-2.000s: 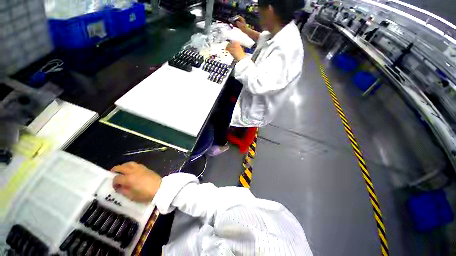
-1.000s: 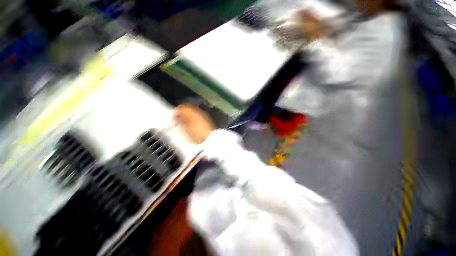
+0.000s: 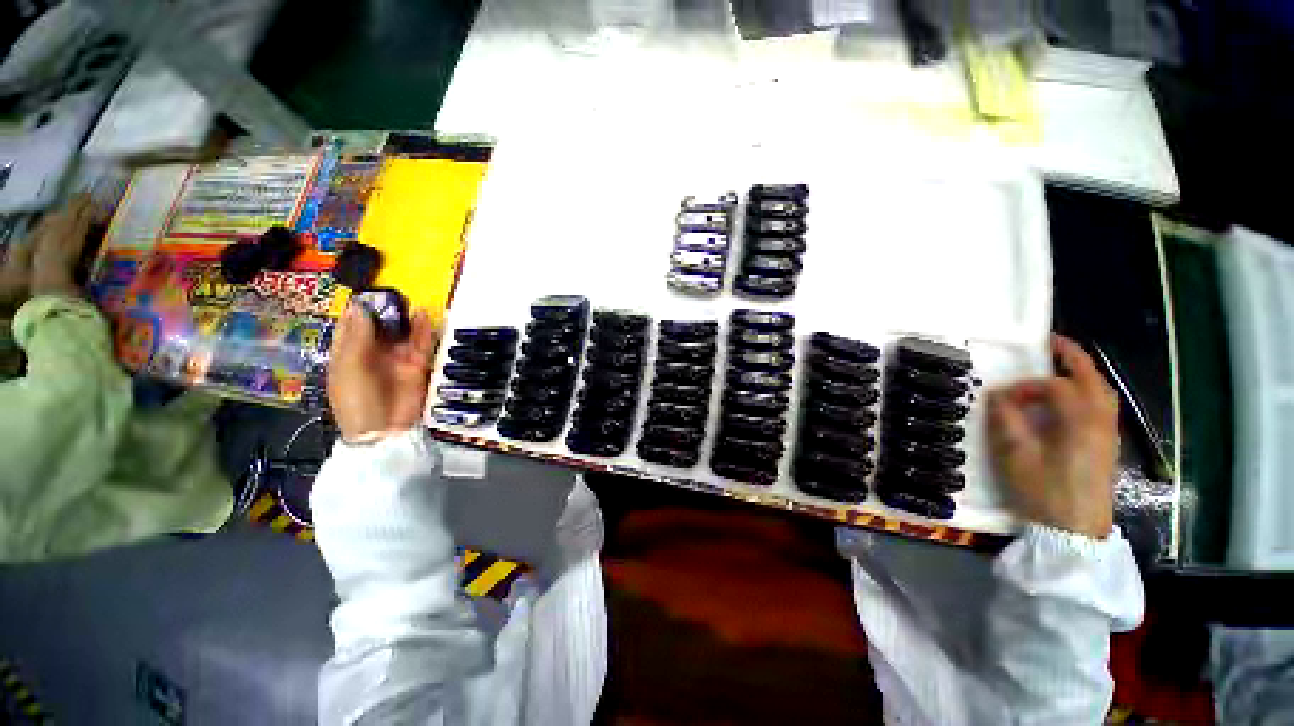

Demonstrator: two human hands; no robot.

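Note:
The white tray (image 3: pixel 610 227) lies in front of me with several columns of glossy black housings (image 3: pixel 752 397) along its near side. Behind them stand a short column of silver-marked housings (image 3: pixel 701 244) and a short black column (image 3: pixel 772 241). My left hand (image 3: pixel 380 372) is at the tray's left edge, with a small dark piece with a shiny pale face (image 3: pixel 382 309) at its fingertips. My right hand (image 3: pixel 1057 440) is blurred at the tray's right end, fingers bent over the edge area; whether it holds anything cannot be told.
A colourful printed sheet (image 3: pixel 163 319) with several round black pieces (image 3: pixel 280 247) and a yellow sheet (image 3: pixel 415 220) lie left of the tray. Another person's hand and pale green sleeve (image 3: pixel 85 426) are at the far left. Yellow strips (image 3: pixel 1001 85) lie behind the tray. A green mat is at right.
The view has swung left and down from the aisle and co-worker to the tray. My left hand has come into view with a dark piece. My right hand is now at the tray's right end.

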